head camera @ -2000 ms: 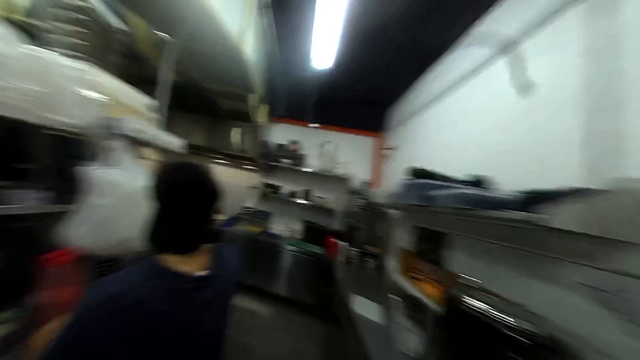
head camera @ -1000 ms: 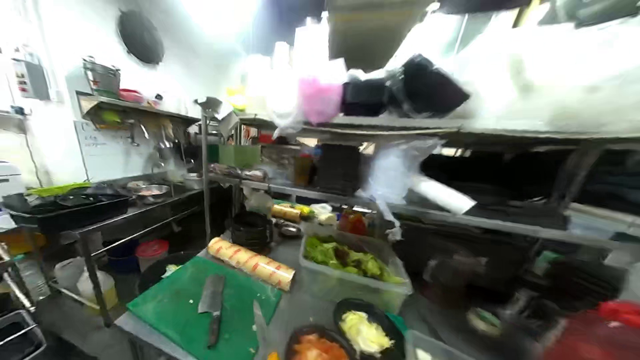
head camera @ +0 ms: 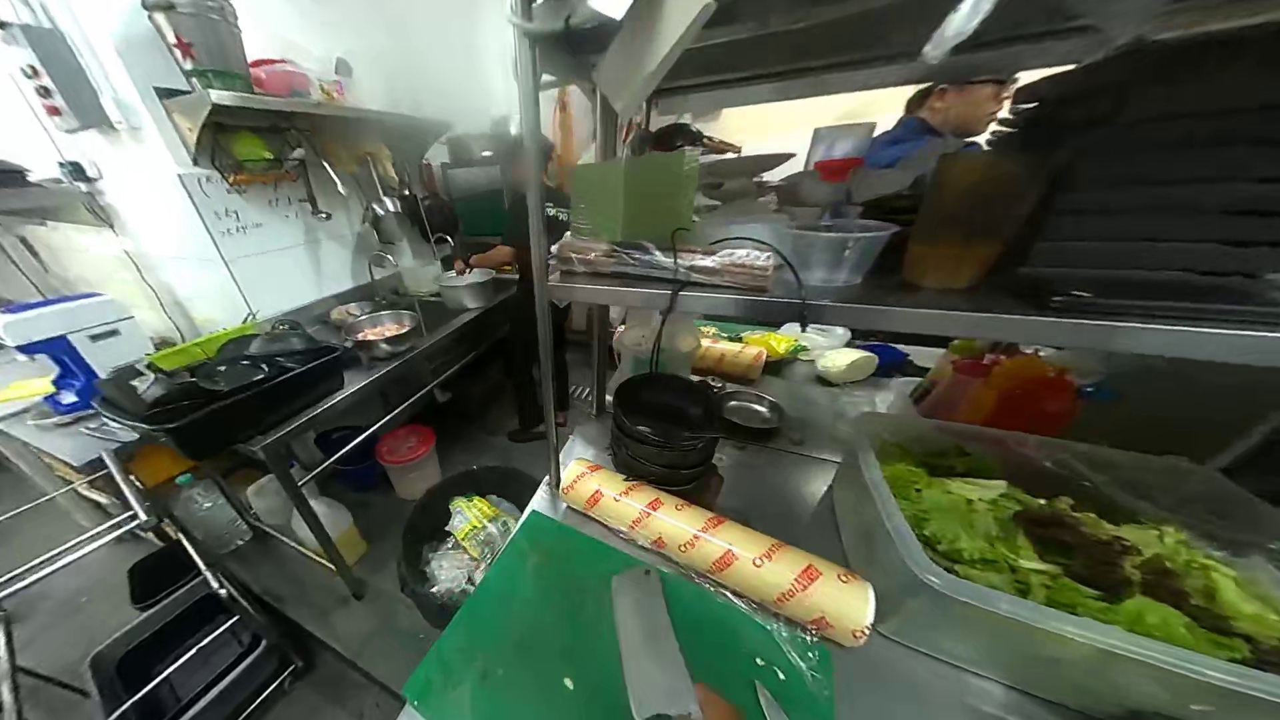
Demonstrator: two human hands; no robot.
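A sliver of what looks like my right hand [head camera: 716,703] shows at the bottom edge, against the heel of a cleaver [head camera: 652,640]; its grip is cut off. My left hand is out of view. The cleaver's blade lies over a green cutting board [head camera: 520,620], with the tip of another knife [head camera: 770,703] to its right. A printed roll of cling film [head camera: 715,550] rests diagonally along the board's far edge, its loose film trailing over the board. Right of it stands a clear plastic tub [head camera: 935,590] of lettuce [head camera: 1090,560].
Black pans [head camera: 665,425] are stacked behind the roll, under a steel shelf [head camera: 900,318]. A lined bin [head camera: 425,560] stands left of the board. Beyond it, a steel counter [head camera: 400,350] holds bowls. One person [head camera: 530,220] works at its far end; another [head camera: 925,125] is behind the shelf.
The view has swung from an aisle to the worktable and moved closer to the board. A bit of hand now shows beside the cleaver, where none showed a second ago.
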